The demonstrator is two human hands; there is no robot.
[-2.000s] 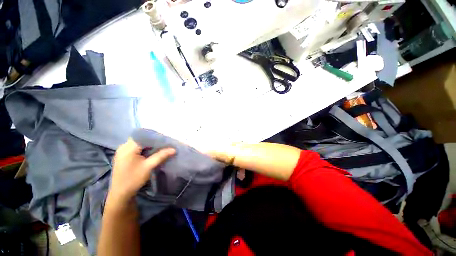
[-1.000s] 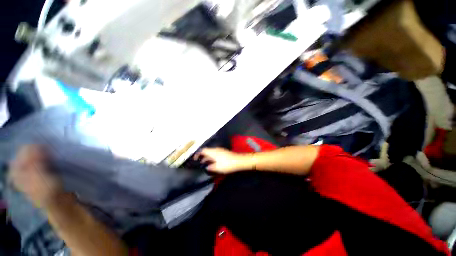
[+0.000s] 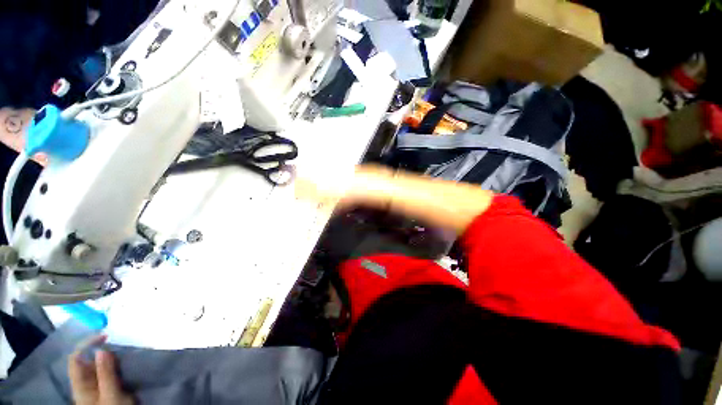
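The grey fabric panel (image 3: 214, 372) lies across the table's front-left edge and runs out of the bottom of the picture. My left hand (image 3: 96, 376) is at its upper edge at the lower left, fingers on the cloth, partly cut off by the picture's bottom. My right hand (image 3: 317, 186) is stretched out over the white table, blurred and washed out, just beside the loops of the black scissors (image 3: 273, 154). Whether its fingers touch the scissors cannot be told. The scissors' blades point left, towards the sewing machine head.
The white sewing machine (image 3: 119, 174) stands at the left, with a blue thread cone (image 3: 59, 134) on it. A green-handled tool (image 3: 343, 111) lies behind the scissors. A grey-and-black cloth heap (image 3: 507, 150) and a cardboard box (image 3: 530, 39) are right of the table (image 3: 237, 277).
The view has swung right. My right hand has moved from the table's front edge up to the scissors. My left hand and the grey fabric now show lower in the picture.
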